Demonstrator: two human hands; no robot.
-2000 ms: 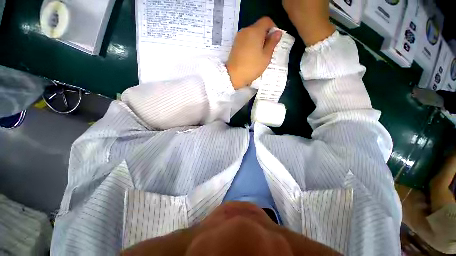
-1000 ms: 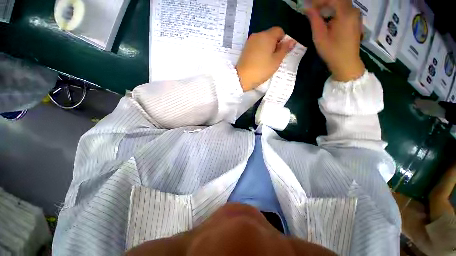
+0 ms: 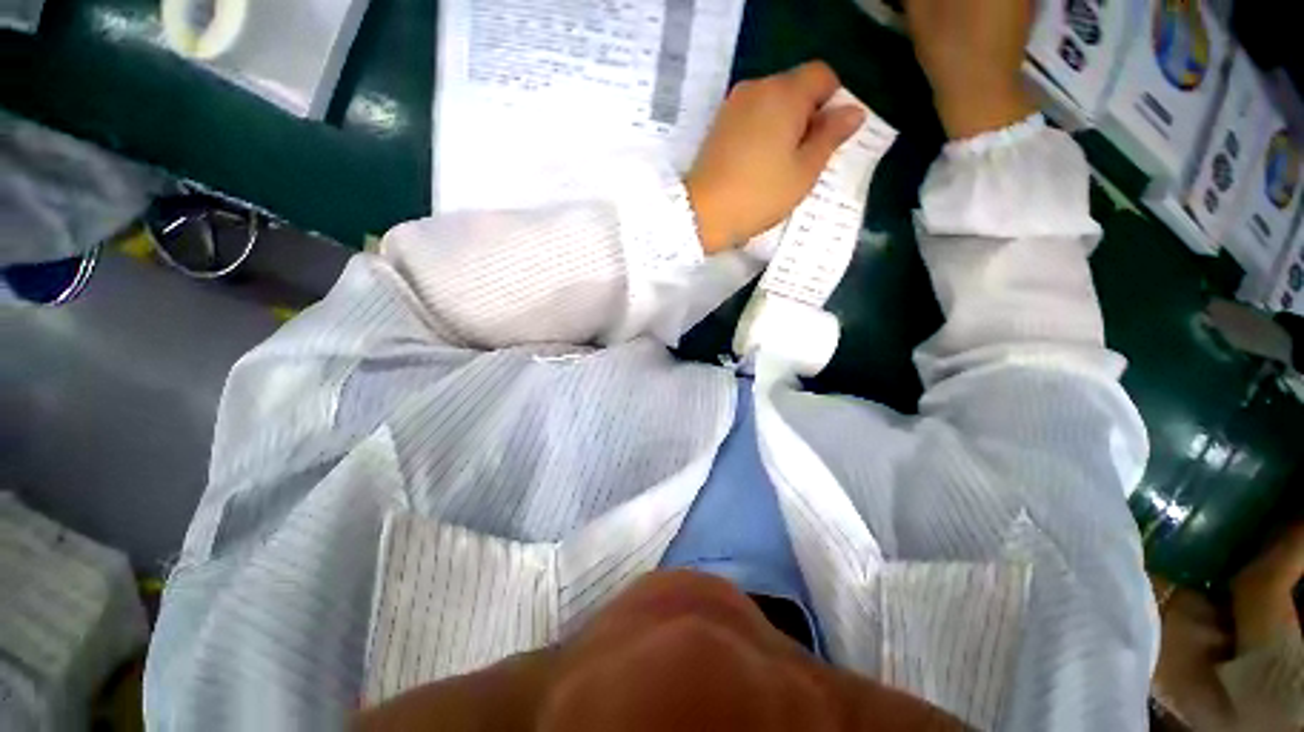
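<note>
My left hand (image 3: 768, 160) pinches the upper end of a white label strip (image 3: 825, 222) between thumb and fingers. The strip has rows of small black print and runs down to its coiled end (image 3: 795, 335) at my waist. My right hand (image 3: 975, 55) is at the top edge, right of the strip. Its fingers are cut off by the picture's edge, so what it holds cannot be seen. A printed paper form (image 3: 572, 107) lies on the bench, left of my left hand and partly under my sleeve.
White product boxes (image 3: 1148, 100) stand in a row at the upper right. A pale ring (image 3: 205, 25) lies on a white-grey box (image 3: 293, 57) at upper left. The dark green bench (image 3: 143, 129) spans the top. Another person's arm (image 3: 1266, 601) shows at lower right.
My right hand has moved up, partly out of the picture, after coming down into view a second ago. My left hand still holds the strip. The form and boxes have shifted slightly in view.
</note>
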